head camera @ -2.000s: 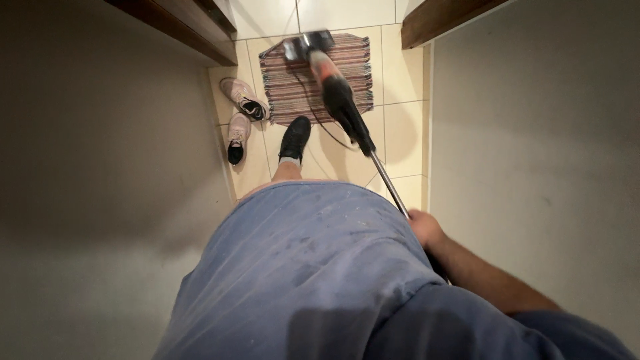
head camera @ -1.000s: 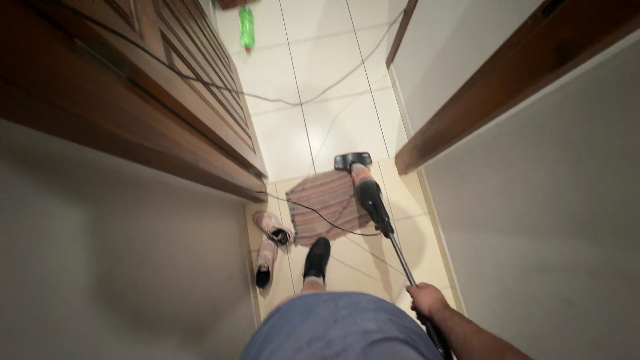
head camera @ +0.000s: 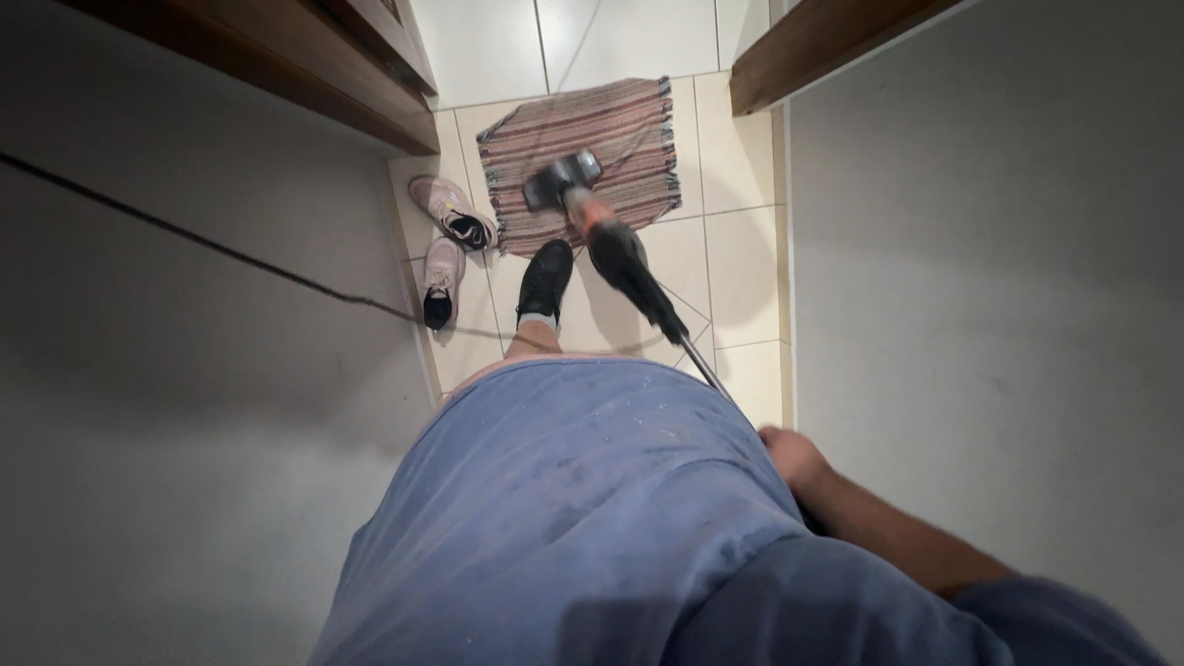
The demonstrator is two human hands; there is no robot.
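My right hand (head camera: 791,458), at my right hip, is closed around the handle end of a stick vacuum cleaner (head camera: 624,264); the blue shirt partly hides the grip. From there a thin metal tube runs forward to the black and orange body. The blurred floor head (head camera: 561,180) rests over the striped woven rug (head camera: 592,139), near its middle. My left hand is not in view.
Two pink shoes (head camera: 444,273) stand left of the rug, by the wall. My black shoe (head camera: 546,277) is at its near edge. A dark power cord (head camera: 222,250) crosses from the left. Wooden door frames (head camera: 832,46) and walls flank the tiled floor (head camera: 740,277).
The floor head has moved from the rug's far edge back onto its middle. The view has tilted down from the hallway. My right hand stays on the vacuum cleaner.
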